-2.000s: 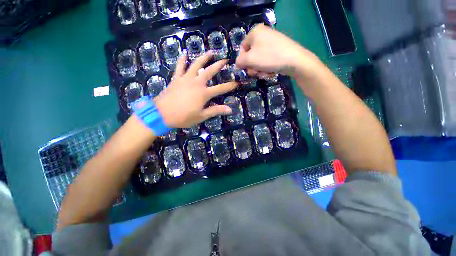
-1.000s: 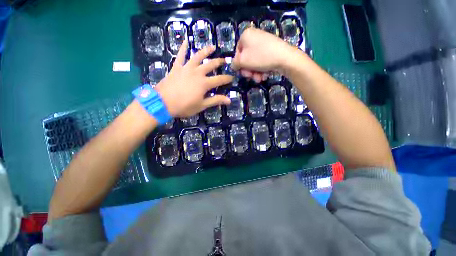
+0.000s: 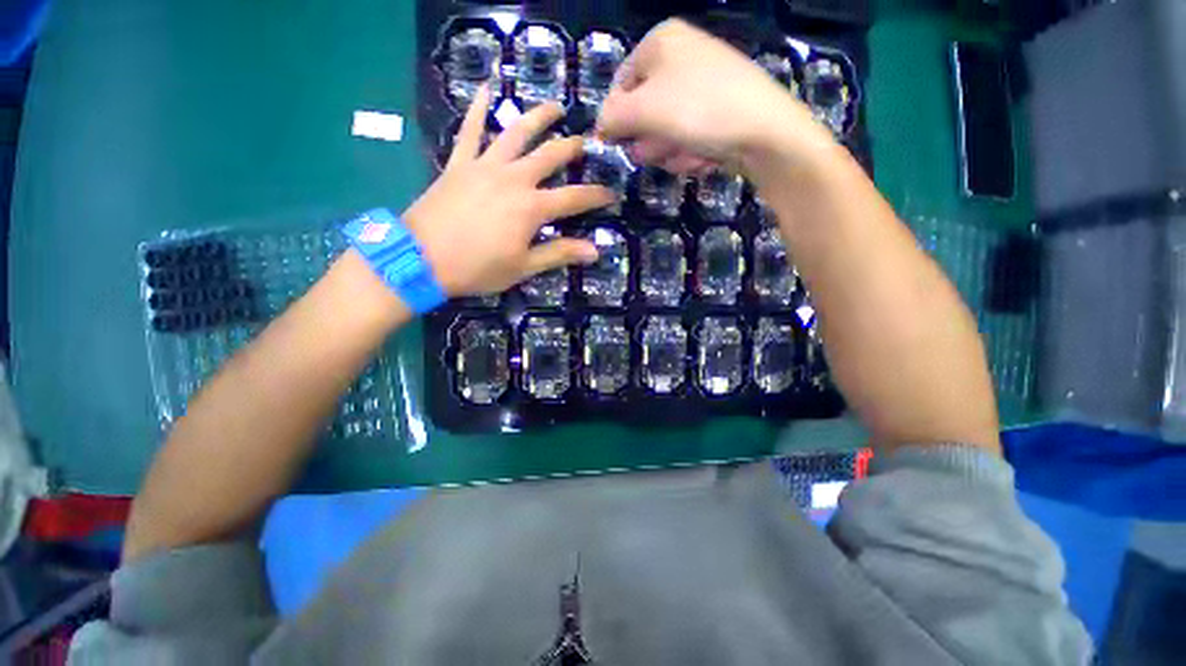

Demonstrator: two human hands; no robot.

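Observation:
A black blister tray (image 3: 520, 414) holds rows of electronic units with clear rims and dark centres, such as one in the front row (image 3: 663, 354). My left hand (image 3: 494, 221) lies flat over the tray's left part, palm down, fingers spread, with nothing seen in it. My right hand (image 3: 689, 104) is curled with its fingertips pointing down at a unit (image 3: 605, 167) in the second row, close to my left fingertips. Whether the right fingers pinch a small part is hidden. Both hands cover several pockets.
A clear blister tray (image 3: 280, 280) with a block of small black parts (image 3: 195, 284) lies left, partly under my left forearm. Another clear tray (image 3: 956, 267) lies right. A smartphone-like slab (image 3: 985, 120) is at right rear, a white label (image 3: 377, 125) left, grey covers (image 3: 1106, 117) far right.
The view has shifted and turned, so the tray appears further right and straighter. My right hand stays over the second row with curled fingers. My left hand remains spread on the tray.

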